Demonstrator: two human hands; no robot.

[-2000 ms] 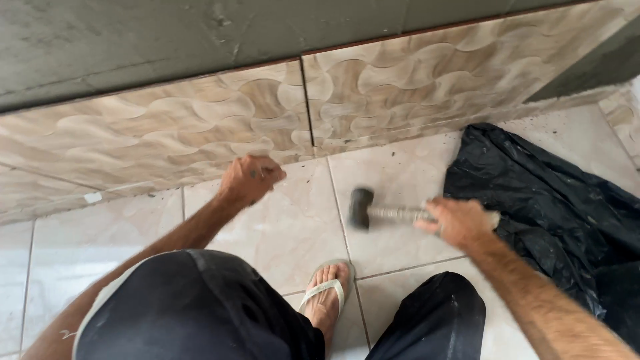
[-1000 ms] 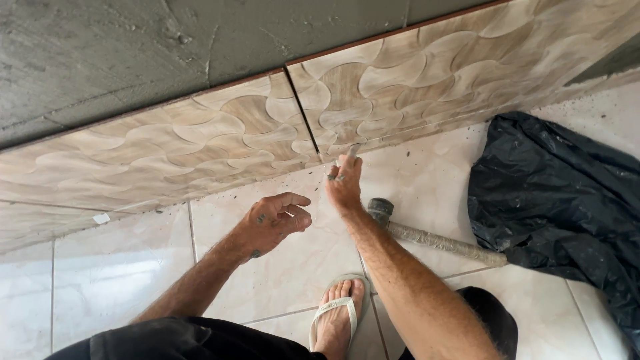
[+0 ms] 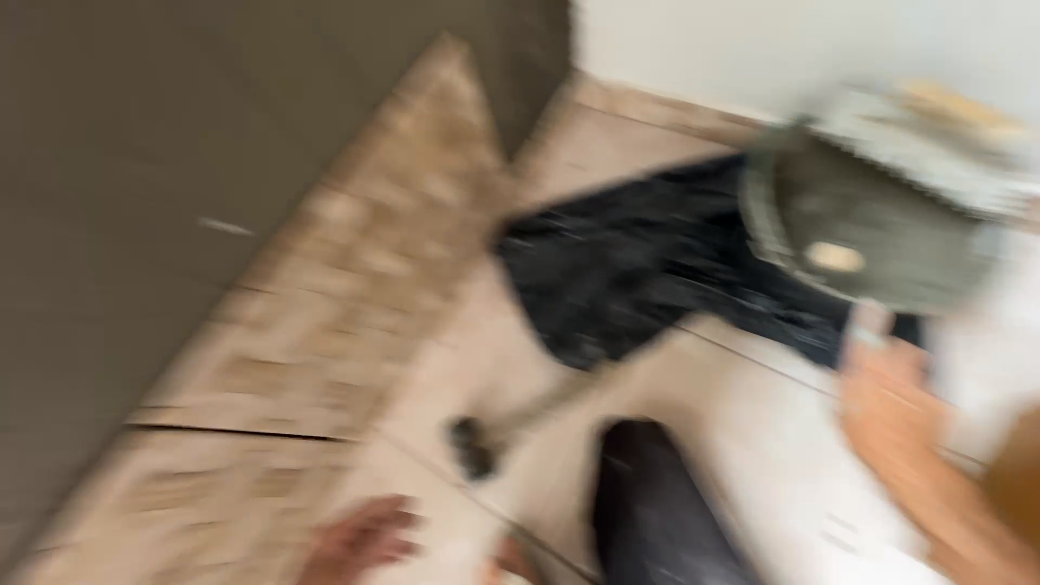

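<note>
Motion blurs the head view. My left hand [image 3: 361, 540] is at the bottom, fingers apart and holding nothing, beside the patterned wall tiles [image 3: 357, 284]. My right hand [image 3: 890, 390] is at the right, its fingers at the near rim of a round tub of grey mortar [image 3: 894, 236]; whether they grip anything is too blurred to tell. Across the tub's far rim lies a notched trowel [image 3: 918, 146] with a wooden handle. A small pale object [image 3: 835, 257] shows in the tub. The rubber mallet [image 3: 475, 447] lies on the floor between my hands, its handle end against the black plastic sheet [image 3: 617, 260].
Grey mortar-covered wall [image 3: 146, 146] rises at the left above the tiles. A white wall [image 3: 780, 49] stands at the back, with a tile skirting [image 3: 666, 110] along its foot. My knee [image 3: 658, 504] is at the bottom centre, over pale floor tiles [image 3: 756, 414].
My right hand let go of the mallet between the two earlier frames, was at the wall tile joint, and is now at the tub. The view has swung right, bringing the tub in.
</note>
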